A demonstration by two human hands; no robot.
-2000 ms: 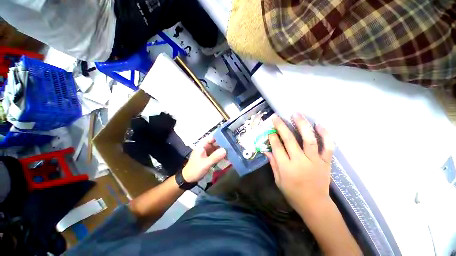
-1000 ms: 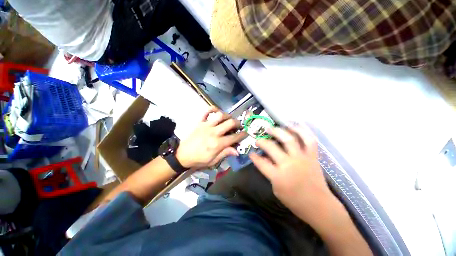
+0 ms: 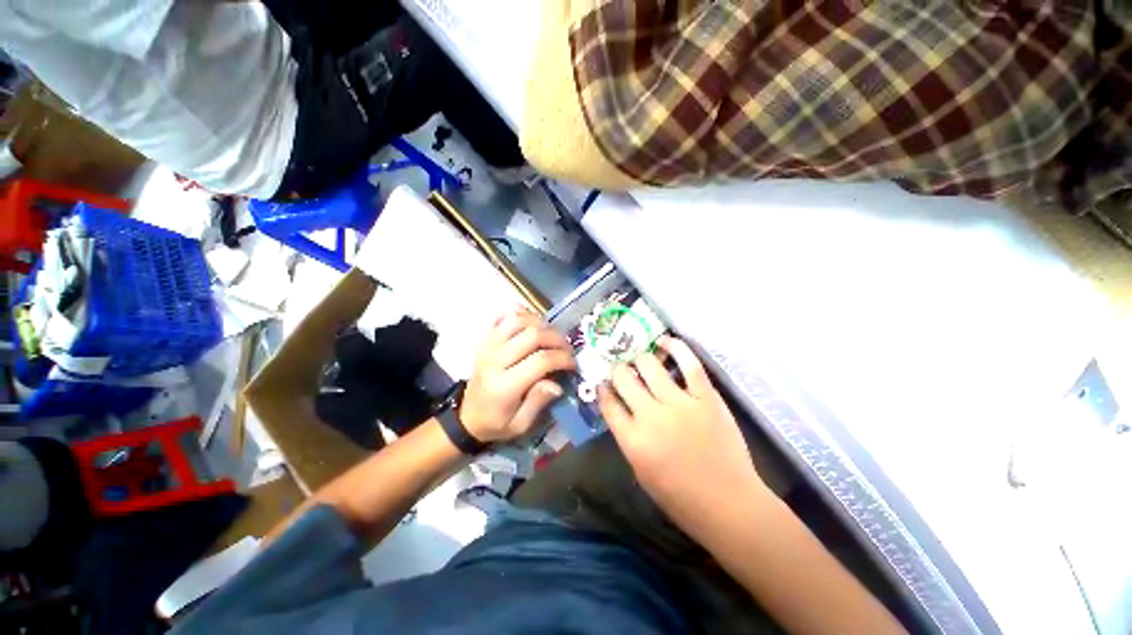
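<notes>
A small blue-grey drawer (image 3: 574,419) stands pulled out under the table's front edge. It holds a jumble of small pale items and a ring of green strands (image 3: 624,330). My left hand (image 3: 515,378) lies over the drawer's left side with fingers curled on its rim. My right hand (image 3: 664,409) reaches in from the right, its fingertips among the small items near the green strands. Whether its fingers hold any item cannot be told. The tan jacket with plaid lining (image 3: 819,93) lies on the white table at the top right.
The white table (image 3: 869,298) has a measuring scale (image 3: 857,502) along its front edge. Left of the drawer is an open cardboard box (image 3: 298,372) with black fabric. A blue basket (image 3: 149,292), red stool (image 3: 155,465) and blue stool (image 3: 310,213) stand left. A seated person's white sleeve (image 3: 186,87) shows top left.
My left hand went from the drawer's outer side to over its left rim. My right hand moved down and left, its fingertips now in the contents. The green strands shifted slightly left.
</notes>
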